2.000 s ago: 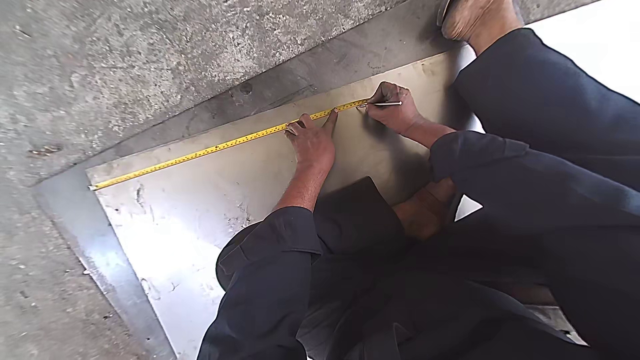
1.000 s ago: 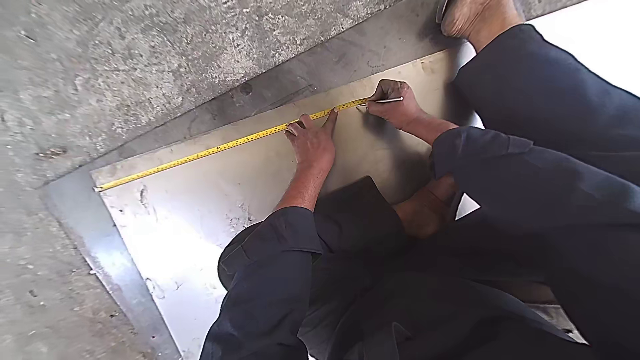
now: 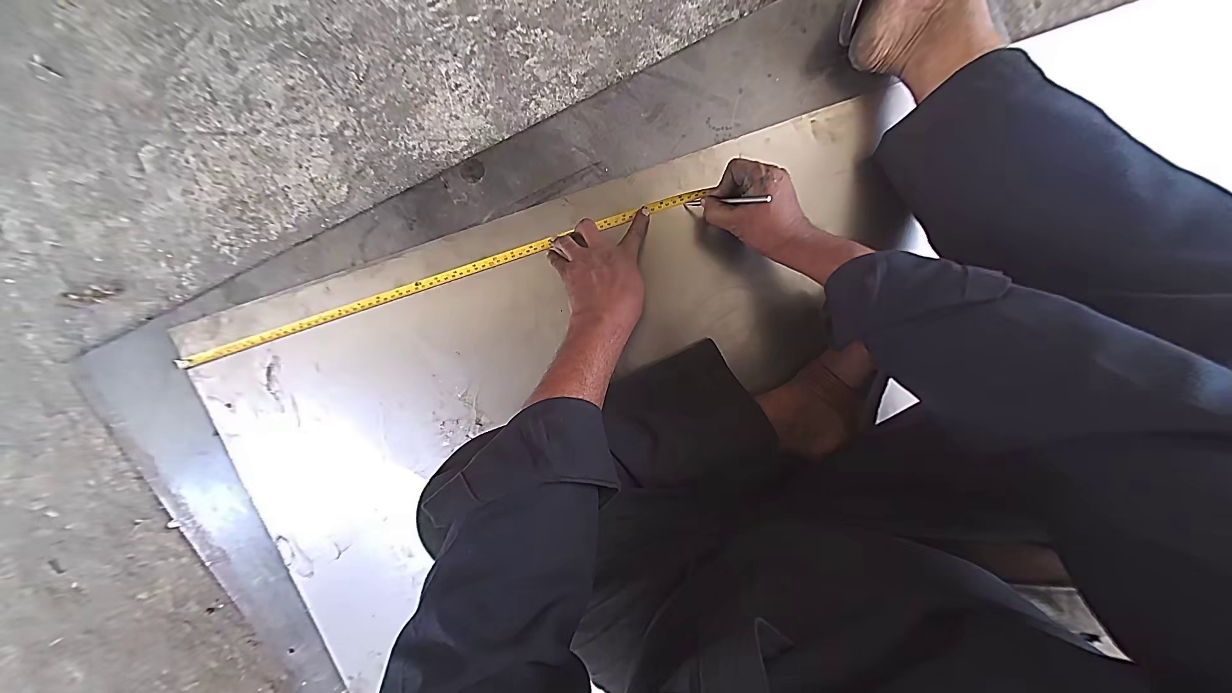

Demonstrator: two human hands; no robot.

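Note:
A yellow tape measure blade (image 3: 423, 285) lies extended along the upper edge of a shiny metal sheet (image 3: 385, 385), its hooked end at the sheet's left corner. My left hand (image 3: 606, 274) presses on the blade with spread fingers, a fingertip at its lower edge. Farther right, my right hand (image 3: 760, 207) grips a thin pen-like marking tool (image 3: 749, 200), its tip down at the sheet just below the blade. The right end of the blade passes under or into my right hand; the tape's case cannot be seen.
Under the shiny sheet, a larger, darker metal sheet (image 3: 318, 245) sticks out at the top and left. Both rest on a rough concrete floor (image 3: 241, 125). One bare foot (image 3: 924, 43) is on the darker sheet at the top right; another (image 3: 818, 399) is beside my right forearm.

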